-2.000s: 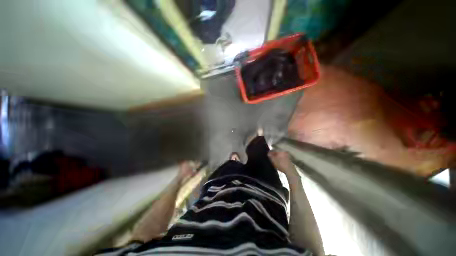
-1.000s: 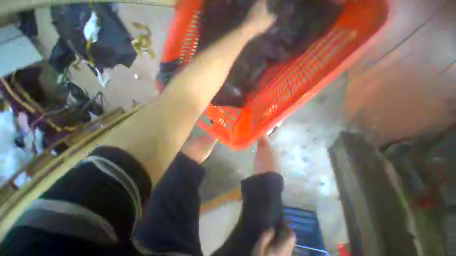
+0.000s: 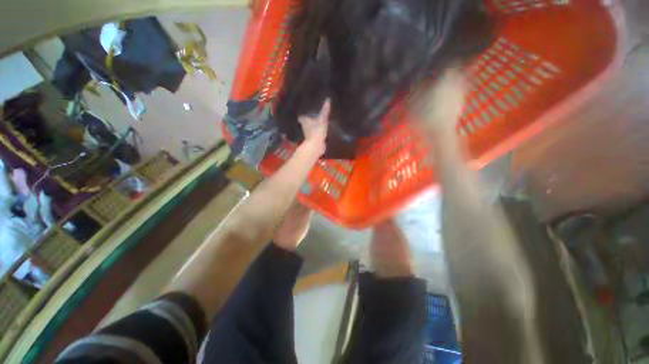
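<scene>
An orange-red plastic crate (image 3: 398, 170) with slotted sides stands in front of me at the top of the view. Dark, partly shiny pieces (image 3: 370, 57) lie bunched in it. My left hand (image 3: 315, 129) is at the near left edge of the pieces, index finger extended and other fingers bent; whether it grips any cloth is unclear. My right hand (image 3: 442, 103) is blurred, inside the crate at the right edge of the pieces; its fingers cannot be made out.
A dark cloth (image 3: 146, 53) and scraps lie on the floor at upper left. A wooden-edged frame with woven panels (image 3: 103, 206) runs along the left. A blue plastic basket (image 3: 438, 323) is low, beside my leg. A grey-brown object stands at right.
My left hand has moved down and left from the middle of the pieces to their near edge. My right hand has come up from beside my leg into the crate.
</scene>
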